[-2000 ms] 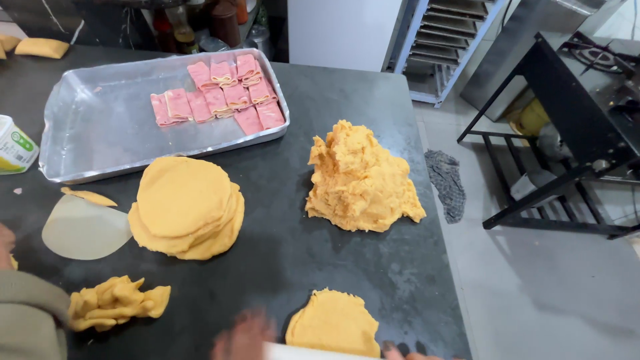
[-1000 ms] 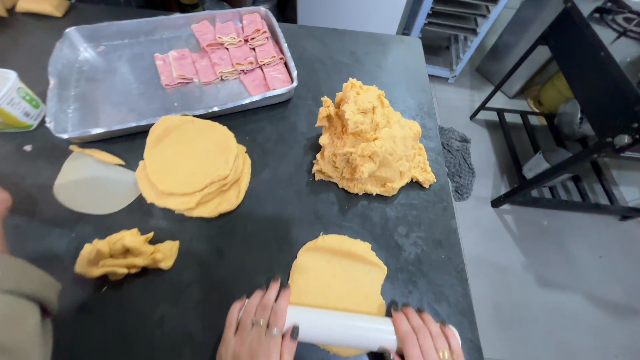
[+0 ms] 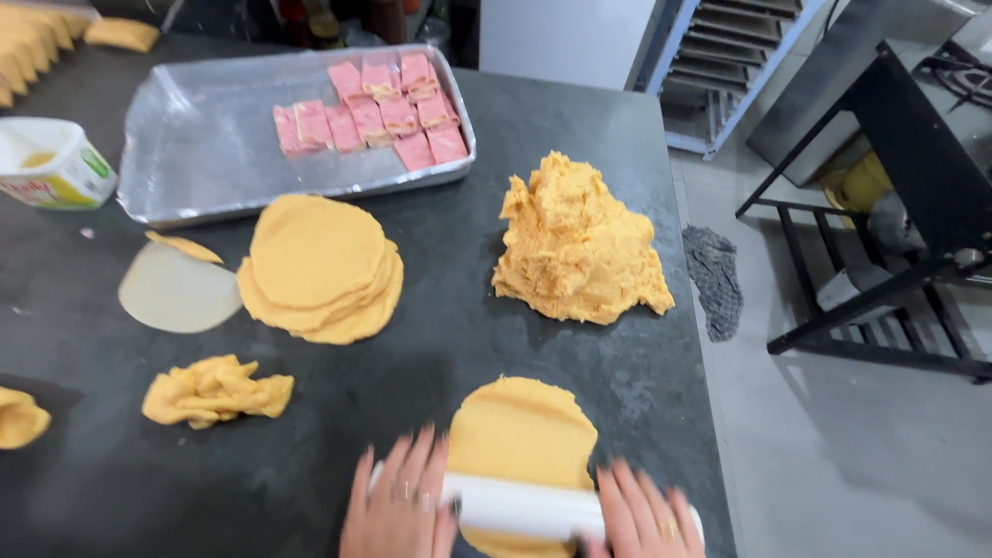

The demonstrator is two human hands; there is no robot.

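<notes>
A white rolling pin (image 3: 523, 505) lies across a flat sheet of yellow dough (image 3: 521, 430) near the bottom of the view. My left hand (image 3: 403, 496) rests on the pin's left end, and my right hand (image 3: 647, 511) on its right end. Dough shows above and below the pin. Beyond it stands a rough mound of dough (image 3: 581, 248). To the left are a stack of flattened dough rounds (image 3: 322, 267), a translucent scraper (image 3: 178, 291) with a dough strip (image 3: 184, 246) at its top edge, and crumpled dough scraps (image 3: 217, 391).
A metal tray (image 3: 217, 194) holds folded pink ham slices (image 3: 310, 125). Left of it stand a plastic tub (image 3: 58, 167) and shaped dough pieces (image 3: 122, 35). The dark counter's edge (image 3: 697, 364) runs down the right; beyond are a grey cloth (image 3: 713, 279) on the floor and a black metal stand (image 3: 883, 341).
Both hands, blurred or partly out of view two seconds ago, now show on the rolling pin. The sleeved arm at the left edge is out of view, and a dough piece shows there.
</notes>
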